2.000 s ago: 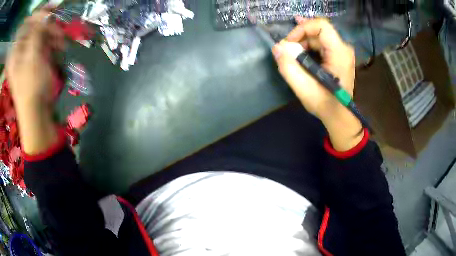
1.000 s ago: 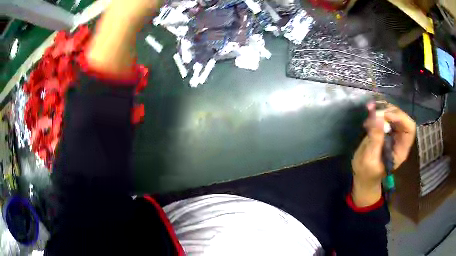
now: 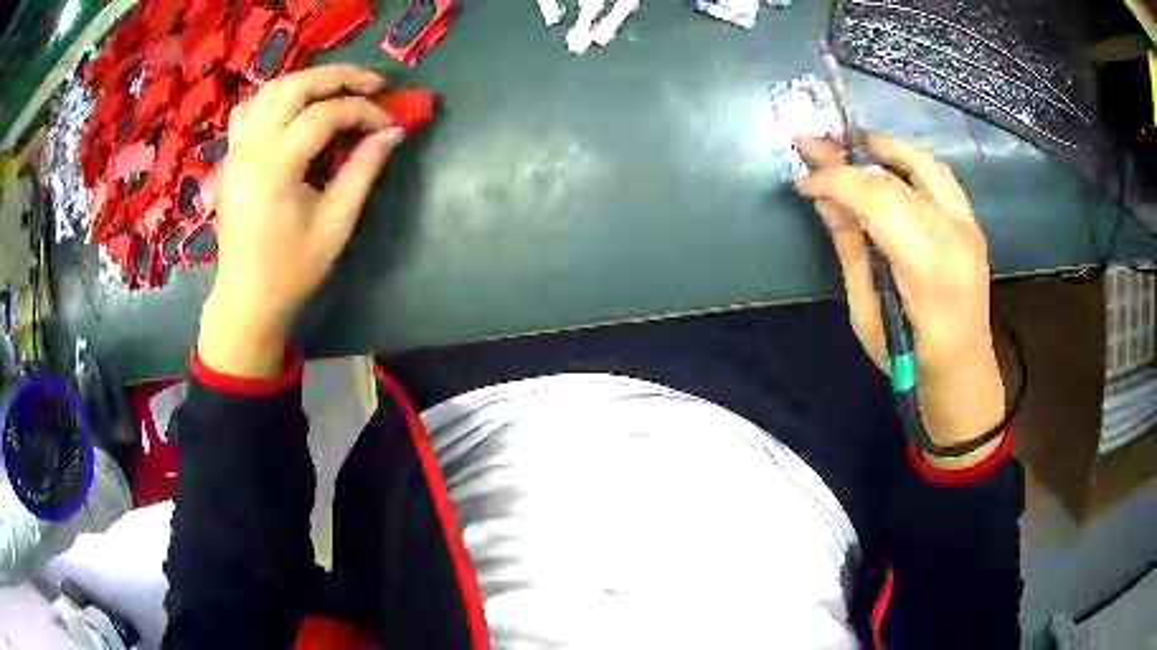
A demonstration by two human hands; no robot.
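Observation:
My left hand (image 3: 286,191) is at the edge of the red heap, its fingers closed around a red housing (image 3: 412,107) that sticks out past the fingertips. My right hand (image 3: 914,241) holds the soldering iron (image 3: 888,305), black with a green band, its metal tip pointing up and away from me. The thumb and finger of that hand also touch a small white-and-blue circuit board (image 3: 799,107) beside the tip. The fingers hide the board's near part.
Many red housings (image 3: 152,140) lie heaped at left. Pale pieces (image 3: 596,18) lie at the mat's far edge. A black pad (image 3: 971,64) with silvery streaks is at upper right. A cardboard box (image 3: 1059,406) stands below the bench at right. A round blue-rimmed object (image 3: 48,447) is lower left.
The view has shifted. My left hand has come back from the far side to the red heap and holds a housing. My right hand has moved to a board on the mat, still with the iron.

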